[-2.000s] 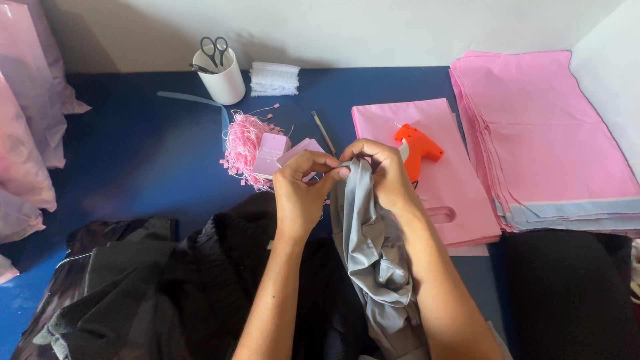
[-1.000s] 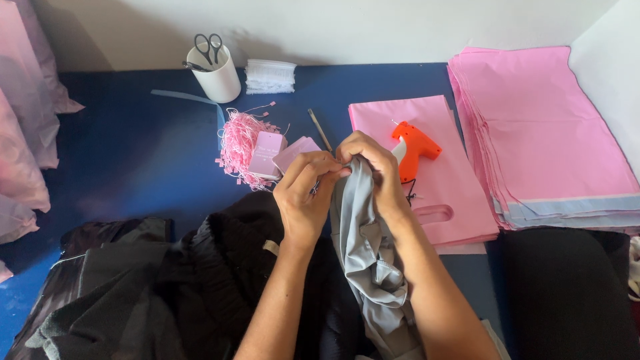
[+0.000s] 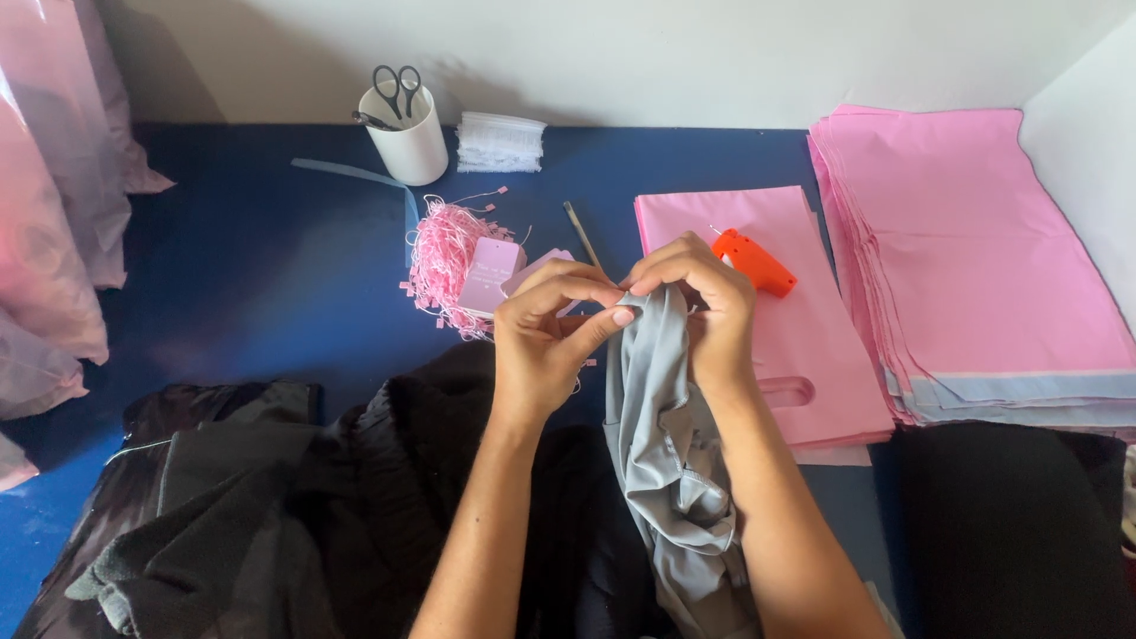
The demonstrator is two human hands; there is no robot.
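Note:
Both my hands pinch the top edge of a grey fabric garment [image 3: 661,399], which hangs down between my forearms in folds. My left hand [image 3: 555,333] holds it between thumb and fingertips, and my right hand [image 3: 701,297] meets it there with curled fingers. Just right of my right hand, an orange tagging gun [image 3: 756,263] lies on pink plastic bags with a handle slot [image 3: 830,355]. Behind my left hand are lilac printed cards [image 3: 493,271] and a tangled bundle of pink and white tag strings [image 3: 439,248]. A thin stick-like tool [image 3: 581,235] lies behind the fingertips.
A white cup [image 3: 410,146] holding black-handled scissors [image 3: 397,93] stands at the back beside white plastic tag fasteners [image 3: 500,142]. Pink bags are stacked at right [image 3: 958,240]. Black garments [image 3: 266,515] cover the near left; dark cloth [image 3: 1003,524] lies near right. Plastic-wrapped packages [image 3: 53,195] border the left.

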